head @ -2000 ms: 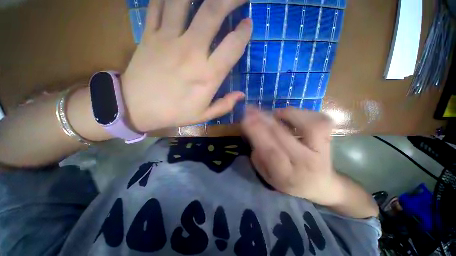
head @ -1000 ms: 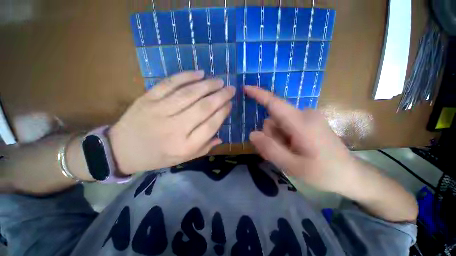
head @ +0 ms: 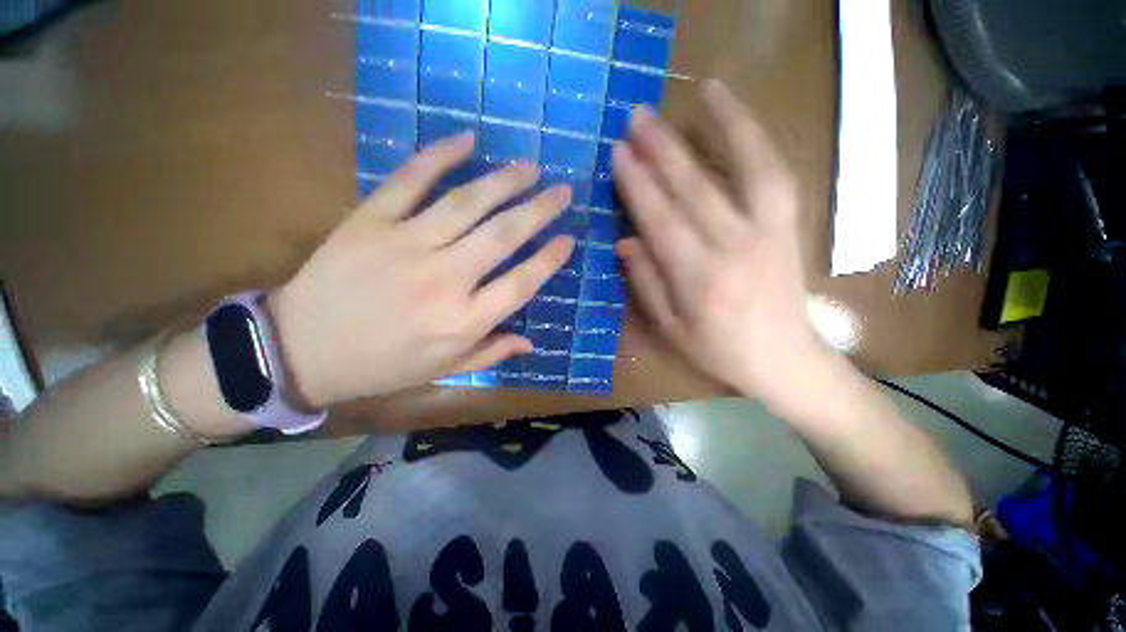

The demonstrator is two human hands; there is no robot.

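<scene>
A blue solar cell sheet (head: 512, 77) lies on the brown tabletop in front of me, its long side running away from me. Pale ribbons cross it from side to side, with thin wire ends past its left and right edges. My left hand (head: 426, 266) lies flat on the left and near part of the sheet, fingers spread, and hides cells there. My right hand (head: 722, 241) is at the sheet's right edge, fingertips touching or close to it. Neither hand grips anything.
A long white strip (head: 864, 148) lies on the tabletop (head: 210, 161) to the right, beside a bundle of silver ribbon pieces (head: 948, 191). A round grey container (head: 1031, 49) is at the far right. A black item with a yellow patch (head: 1022, 296) and cables are at the right edge.
The sheet has turned about a quarter turn, so its ribbons now run side to side. My right hand has moved from the sheet's near middle to its right edge, fingers straightened.
</scene>
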